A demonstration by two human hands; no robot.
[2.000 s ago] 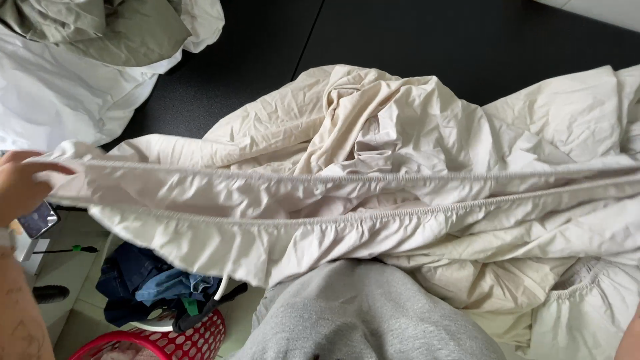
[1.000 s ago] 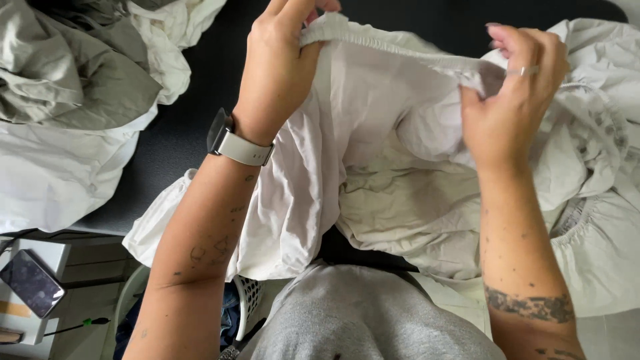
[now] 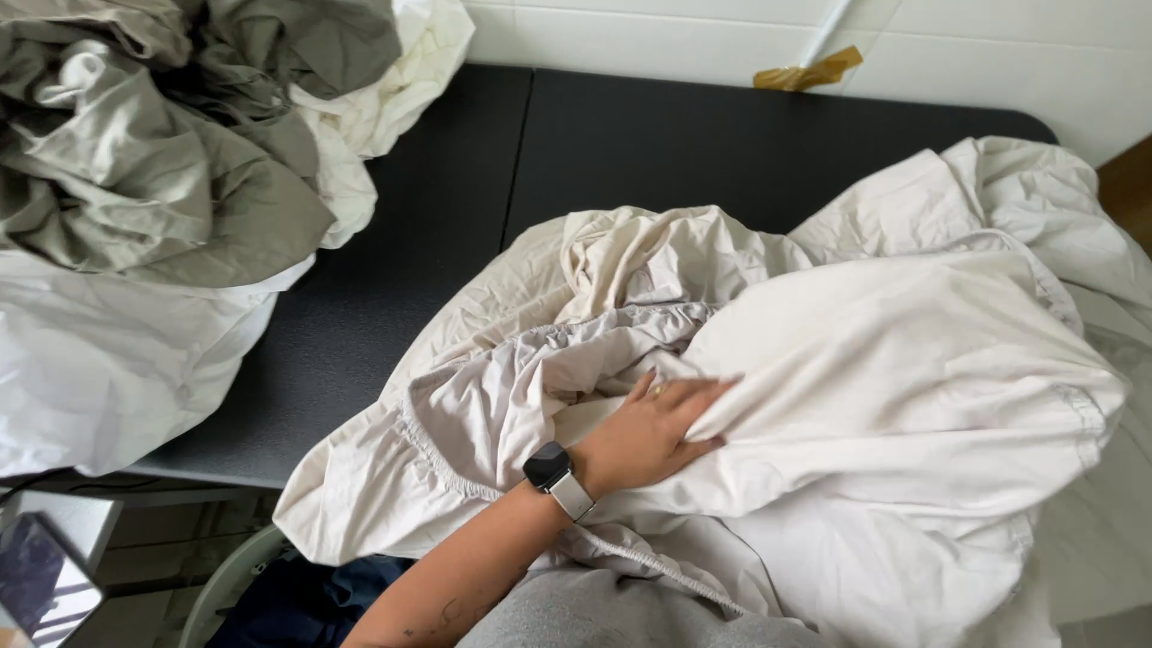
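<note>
A cream fitted sheet (image 3: 864, 360) with elastic edging lies rumpled across the black table (image 3: 666, 153), its near part hanging over the edge by my lap. My left hand (image 3: 652, 430), with a watch at the wrist, rests palm down on the sheet's middle, fingers somewhat spread and not gripping it. My right hand is not visible; the raised, tented cloth on the right may cover it, but I cannot tell.
Grey-green cloth (image 3: 153, 180) is heaped on white cloth (image 3: 117, 360) at the left. A phone (image 3: 40, 576) lies at lower left, beside a basket (image 3: 225, 585) of dark clothes. Brown tape (image 3: 807, 72) is on the white wall behind the table.
Both hands held up the elastic edge a second ago. My left hand has let go and come down onto the sheet, while my right hand has gone out of sight. The view has shifted.
</note>
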